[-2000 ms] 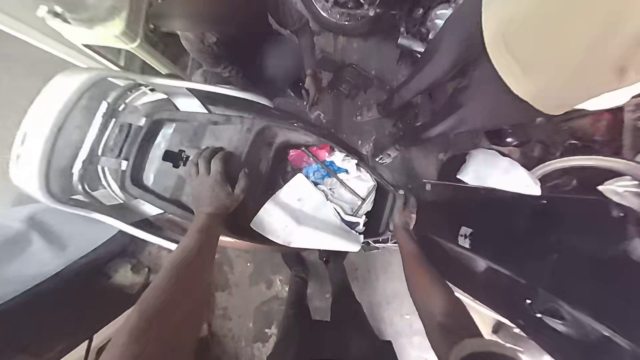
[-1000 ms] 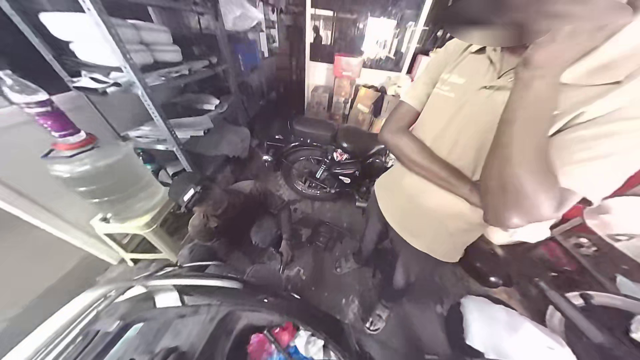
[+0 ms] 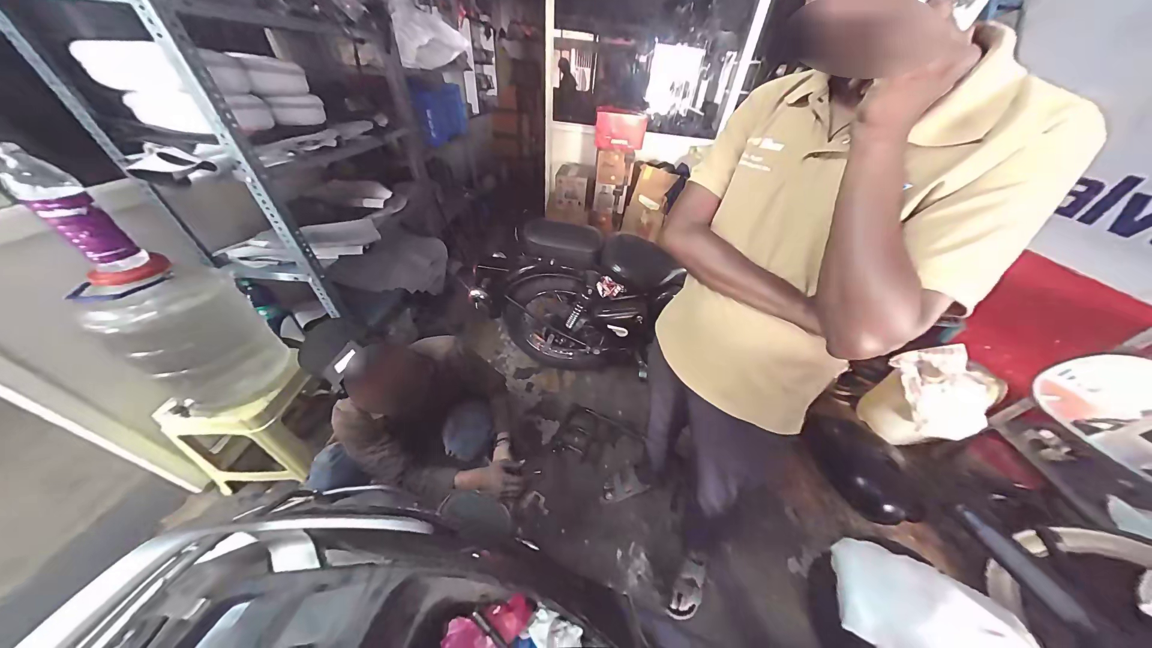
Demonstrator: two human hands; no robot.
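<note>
Neither my left hand nor my right hand shows in the head view now. Along the bottom left lies the upper part of a scooter body, with a pale rear grab rail [image 3: 351, 524] around dark plastic. In its open storage well, at the bottom edge, are a pink cloth or plastic piece [image 3: 504, 621] and white and blue material [image 3: 551, 627]. The lower part of the well is cut off by the frame.
A person in a yellow shirt [image 3: 765, 351] stands just beyond; another person [image 3: 405, 405] crouches at the left. A black motorcycle [image 3: 576, 301], a metal shelf [image 3: 270, 207] and a water jug [image 3: 189, 337] on a yellow stool [image 3: 270, 432] stand around.
The view has swung up from the scooter to the workshop. Both my hands, on the scooter body two seconds ago, have left the view.
</note>
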